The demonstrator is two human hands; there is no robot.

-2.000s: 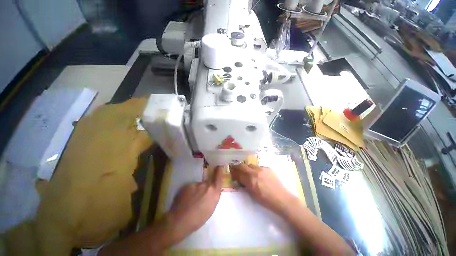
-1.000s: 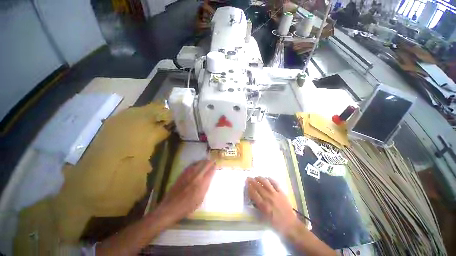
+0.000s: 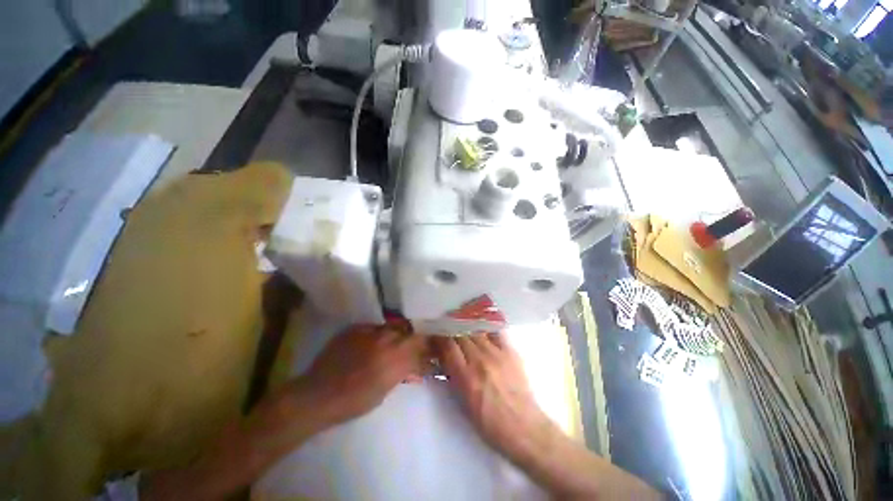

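Observation:
The white sewing machine head (image 3: 490, 274) with its red mark stands right above my hands. My left hand (image 3: 367, 367) and my right hand (image 3: 485, 382) lie close together under the head, fingertips at the needle area. The tan panel seen there earlier is covered by my hands and the head. A small dark and shiny bit shows between my hands; I cannot tell what it is. The white template (image 3: 392, 455) lies beneath my hands, with a bit of red outline showing. Whether either hand grips something is hidden.
A large tan heap (image 3: 157, 323) lies left, with white sheets (image 3: 73, 215) beyond it. At right are small white labels (image 3: 668, 362), a tan stack (image 3: 685, 264), a red-and-black item (image 3: 723, 227), a tablet-like screen (image 3: 818, 245) and a bundle of long strips (image 3: 793, 391).
Both hands have moved forward from the template to under the head and come together, now covering the tan panel and label. The view has moved closer to the machine.

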